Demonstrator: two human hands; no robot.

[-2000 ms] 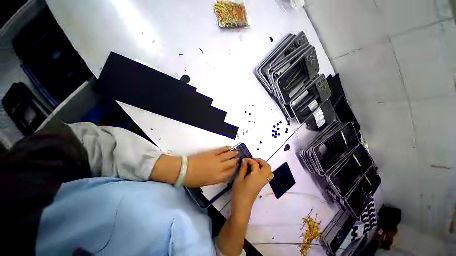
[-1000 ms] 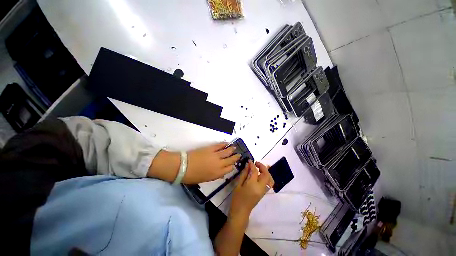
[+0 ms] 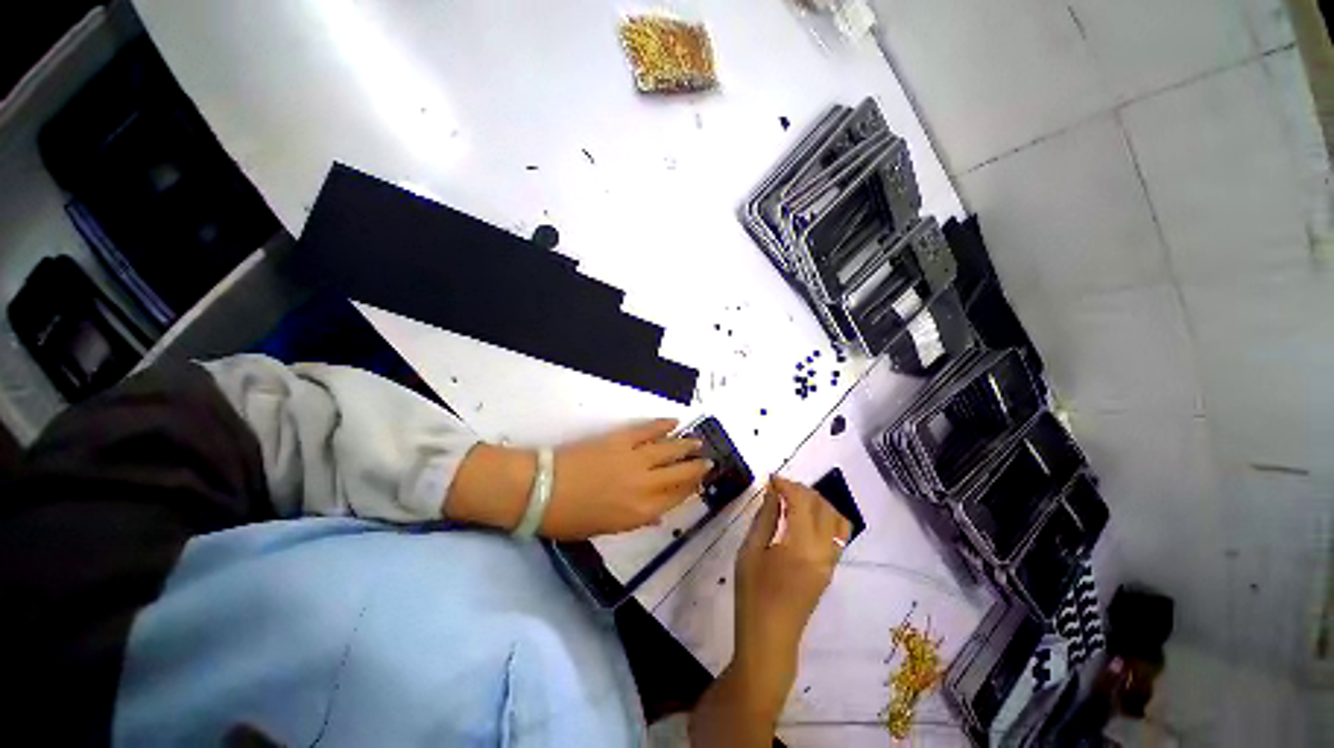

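A dark phone back frame with an open middle lies at the bench edge, camera end towards the wall. My left hand, with a pale bangle on the wrist, holds it down with the fingers on the camera end. My right hand is beside the frame, off it, fingers bent together over the near part of a small black square sheet. Whether it pinches a small part cannot be told. Small black dots lie scattered beyond the frame. A stepped black sheet lies flat to the left.
Stacked frames and more stacks stand along the wall. A loose pile of gold-coloured parts lies at the right, a bag of them at the far side. A white bin with black frames stands beside the bench.
My right hand has moved off the frame's camera end to the right, over the black square sheet. My left hand stays on the frame. The view has shifted slightly.
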